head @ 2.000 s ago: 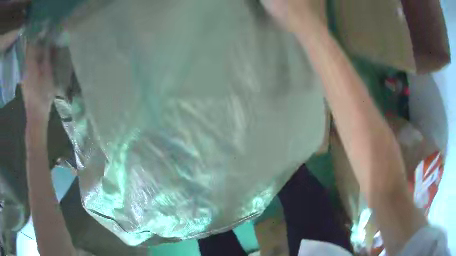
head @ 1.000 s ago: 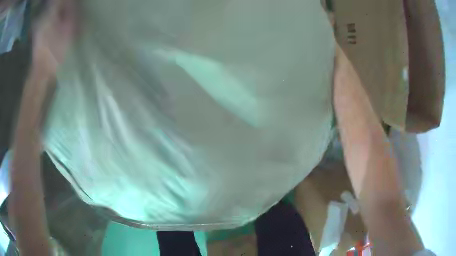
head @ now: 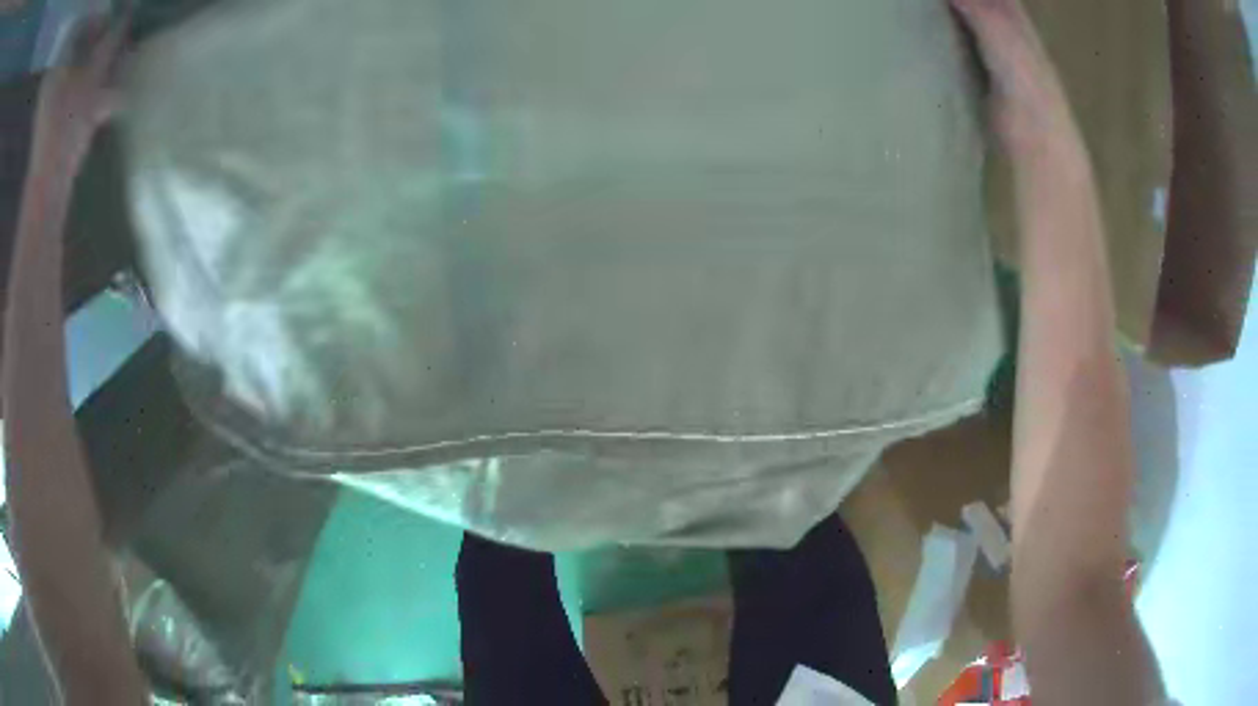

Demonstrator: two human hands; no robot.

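A large grey-green woven sack (head: 621, 276) fills the upper middle of the view, bulky and boxy, right in front of me. A pale stitched seam (head: 607, 436) runs across its near side, with a shiny fold of sack below it. What is inside the sack is hidden. My left hand (head: 86, 76) is at the sack's upper left side, blurred, and its fingers are hard to make out. My right hand (head: 986, 35) is at the sack's upper right edge, cut off by the top of the picture; its fingertips are hidden.
An open carton (head: 1097, 179) stands at the upper right by a pale wall (head: 1214, 510). Another open carton with pale strips (head: 938, 476) and orange-white packs (head: 986, 679) is at the lower right. Olive bundles (head: 228, 531) stand at the left. A printed carton (head: 660, 655) lies between my legs.
The sack's near edge has moved up and away from me, and the sack looks boxier. The stitched seam now runs across its near side. Both hands are farther apart than two seconds ago.
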